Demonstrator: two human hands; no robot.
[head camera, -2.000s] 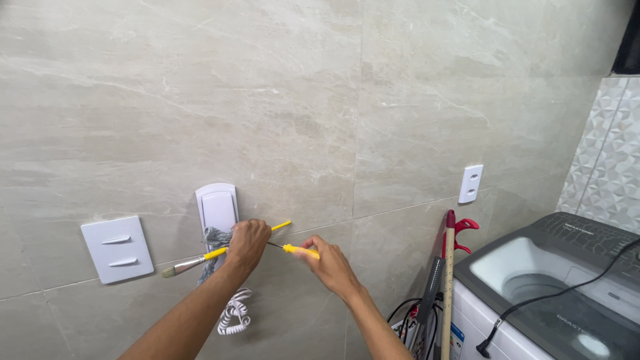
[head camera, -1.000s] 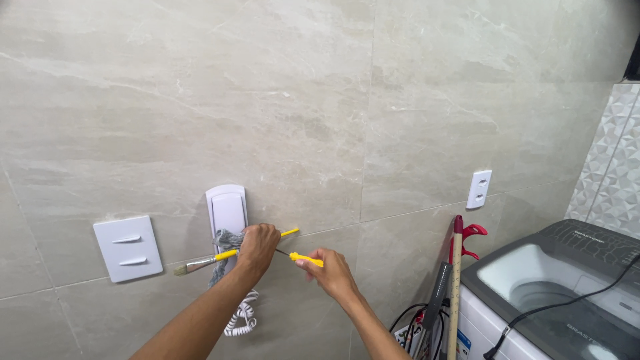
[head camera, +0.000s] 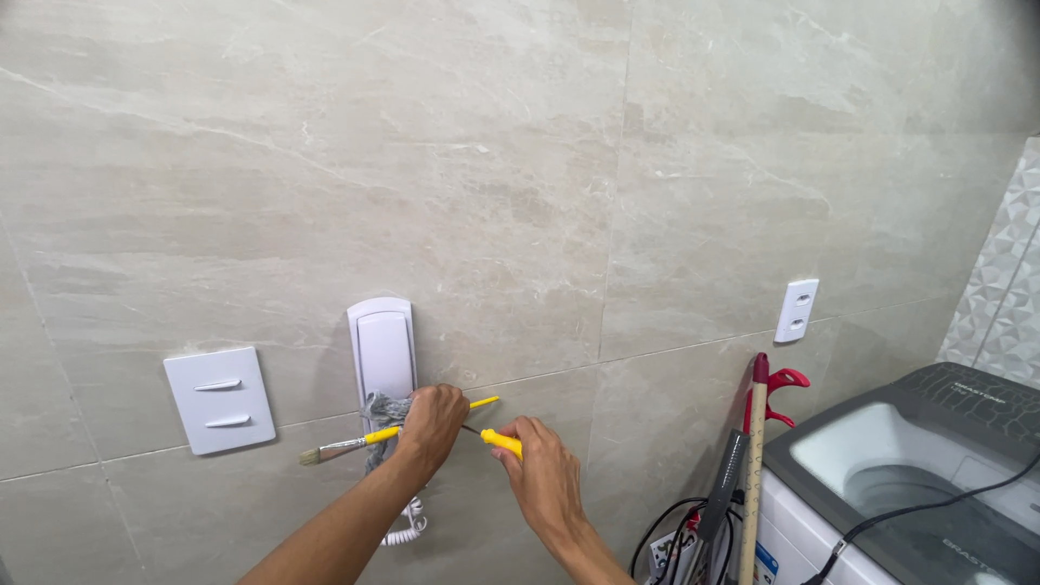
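My left hand (head camera: 436, 422) is closed around a paintbrush (head camera: 382, 435) with a yellow handle and a grey cloth (head camera: 383, 410), in front of the lower part of a white wall intercom handset (head camera: 383, 349). The bristles point left and the handle's end sticks out on the right. My right hand (head camera: 543, 471) grips the yellow handle of a screwdriver (head camera: 501, 443); its thin shaft runs left to my left hand, which hides the tip. A white coiled cord (head camera: 406, 524) hangs below the handset.
A white switch plate (head camera: 221, 400) is on the tiled wall at left, a white double outlet (head camera: 797, 310) at right. A wooden pole (head camera: 754, 471), a red-handled tool (head camera: 786, 379) and black cables lean or hang beside a top-loading washing machine (head camera: 821, 504) with a black cord across it.
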